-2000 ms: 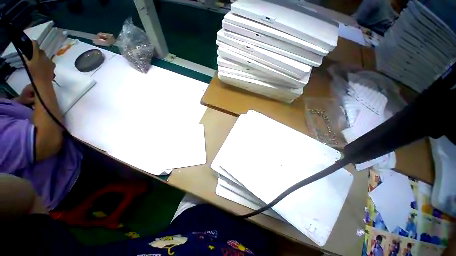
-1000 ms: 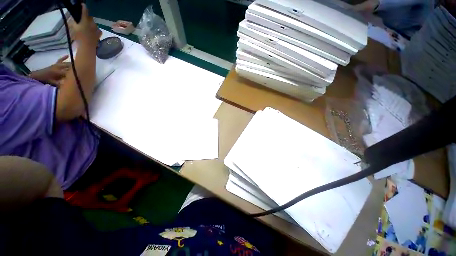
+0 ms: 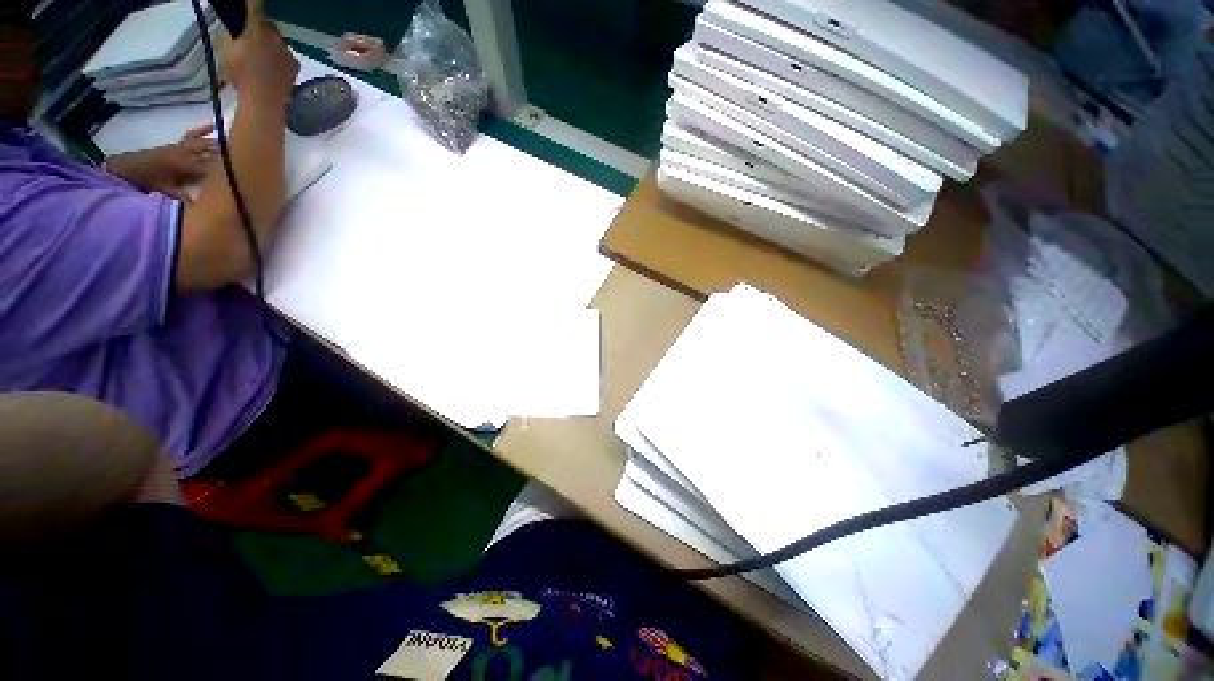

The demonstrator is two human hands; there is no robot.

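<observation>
Neither of my hands is in the picture. Nearest in front of me, several flat white calculator housings [image 3: 812, 452] with rounded corners lie in a loose, fanned pile at the bench edge. The black electric screwdriver [image 3: 1105, 399] reaches in from the right, its thin bit pointing left over the pile's right side. Its black power cord [image 3: 865, 526] curves across the lower part of the pile. Nothing is seen holding the screwdriver.
A tall stack of white units [image 3: 812, 146] stands on brown board [image 3: 692, 246]. Screws [image 3: 943, 349] and a clear bag with white pieces [image 3: 1072, 299] lie right of it. A printed sheet [image 3: 1158, 619] is lower right. A white covering sheet [image 3: 439, 266] and a seated person [image 3: 100, 279] are left.
The whole view has shifted, so bench items sit further right and more of the neighbour shows at left. The neighbour's lower hand has moved out from the unit. The pile looks unchanged.
</observation>
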